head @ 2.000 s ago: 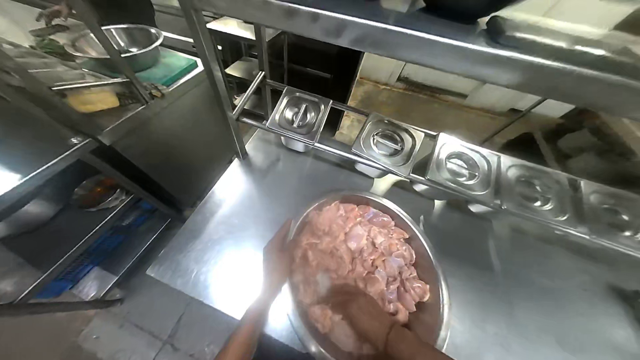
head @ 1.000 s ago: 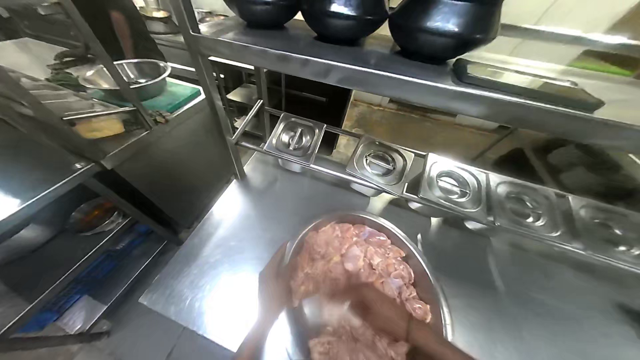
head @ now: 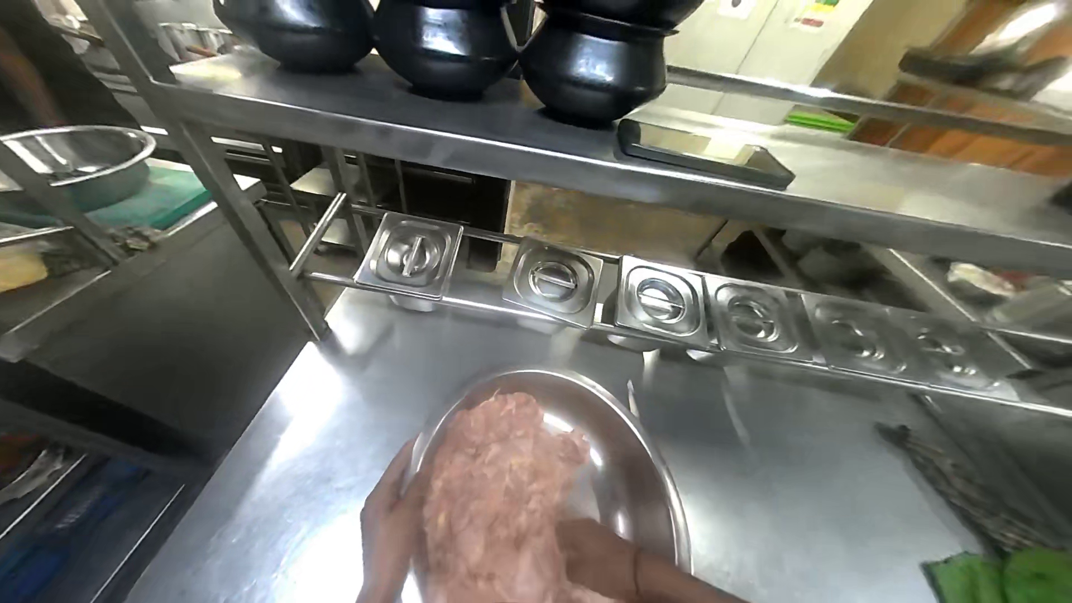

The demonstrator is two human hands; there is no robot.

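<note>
A round stainless steel bowl (head: 636,452) stands on the steel worktable (head: 368,402) and holds a heap of raw, pinkish meat pieces (head: 502,486), likely chicken. My left hand (head: 392,519) is at the bowl's left rim, its fingertips at the wall; whether it grips the rim is not plain. Inside the bowl, my right hand (head: 595,553) presses against the right side of the meat, its fingers partly hidden by the meat. A dark band is round the right wrist. The meat is blurred and lies toward the left, with bare bowl wall showing at right.
Lidded steel containers (head: 553,280) hang in a rack behind the bowl. Above runs a steel shelf (head: 469,142) with black pots (head: 444,50) and a flat dark object (head: 703,155). Green leaves (head: 1005,578) lie at lower right. Another bowl (head: 79,167) stands at left, near a person's arm (head: 29,84).
The meat, earlier spread across the bowl, is now heaped to the left, baring the right wall. My right hand has moved to the heap's right side. The view has shifted, showing more of the shelf.
</note>
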